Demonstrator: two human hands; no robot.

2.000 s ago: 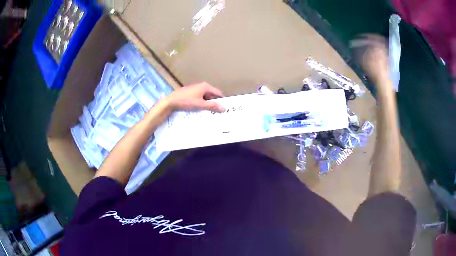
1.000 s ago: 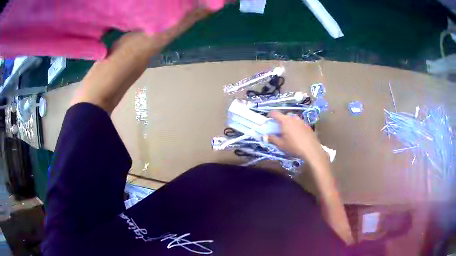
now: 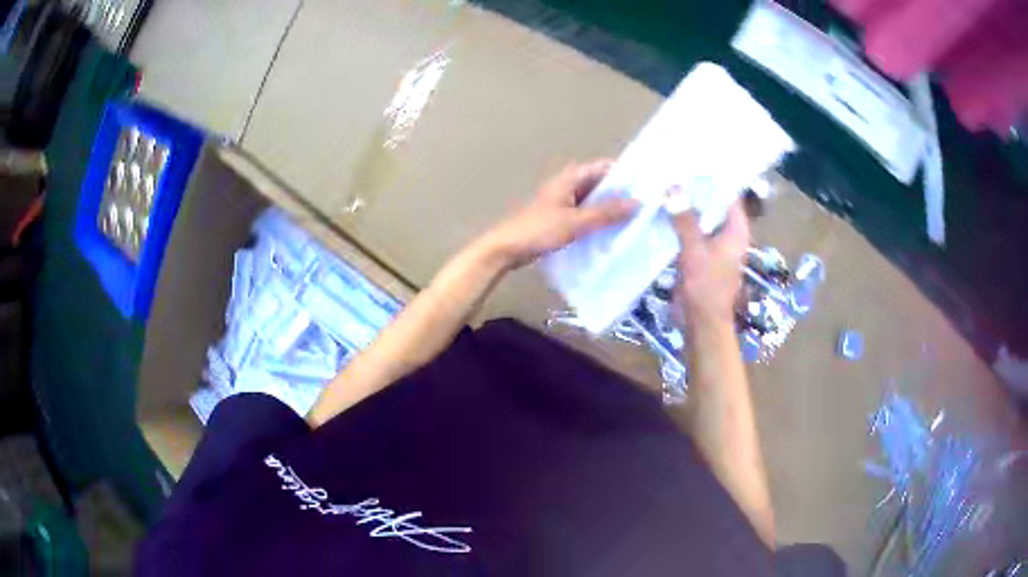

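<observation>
A white retail box point(image 3: 665, 186), blurred, is held tilted above the pile in the middle. My left hand point(image 3: 560, 211) grips its near left edge, with the fingers partly under or behind it. My right hand point(image 3: 712, 254) is at its lower right side, with the thumb on the box face. What lies inside the box is too blurred to tell. A pile of clear-bagged pieces and black cables point(image 3: 767, 310) lies on the cardboard, partly hidden by my right hand and the box.
An open large carton point(image 3: 169, 389) with pale trays stands at left, a blue crate point(image 3: 127, 271) beyond it. A white box point(image 3: 834, 90) lies on the green belt. Thin pale strands point(image 3: 924, 468) and a small pale-blue square point(image 3: 850, 344) lie at right. A person's pink-red sleeve point(image 3: 947, 45) shows at upper right.
The view has turned back toward the carton. My right hand has left the pile and is on a white box; my left hand, out of sight one second ago, holds it too. A box shows on the belt.
</observation>
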